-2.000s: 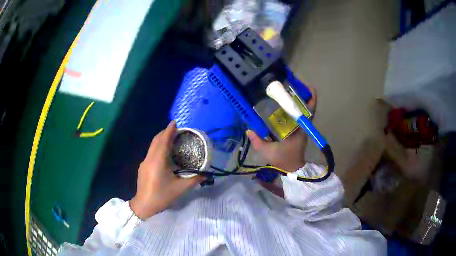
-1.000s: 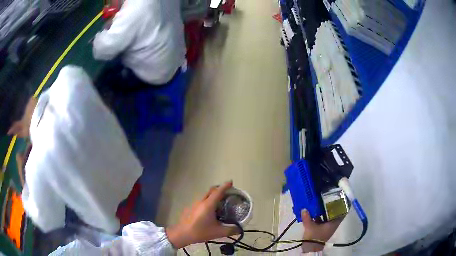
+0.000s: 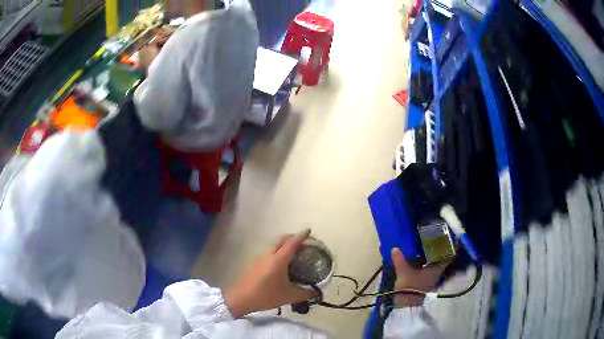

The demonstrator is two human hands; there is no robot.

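My left hand (image 3: 261,281) holds the round pale tip cleaner cup (image 3: 311,263), full of silvery wire, at the lower middle. My right hand (image 3: 414,275) holds the blue and black soldering station (image 3: 395,222) from below, right of the cup and apart from it. The soldering iron (image 3: 452,220), with a whitish and blue handle, sits at the station's side. Black cables (image 3: 351,304), one partly yellow, hang between my hands. The fingers under the station are partly hidden.
The pale aisle floor (image 3: 318,179) runs ahead. Two people in white smocks (image 3: 199,79) sit on the left along the green bench. Red stools (image 3: 310,43) stand on the left side, near a white-topped low table (image 3: 273,69). Blue racks (image 3: 506,198) with black and white contents line the right.
The view has moved along the aisle; a red stool and white-topped table now show ahead, and racks fill the right. Both hands keep their holds.
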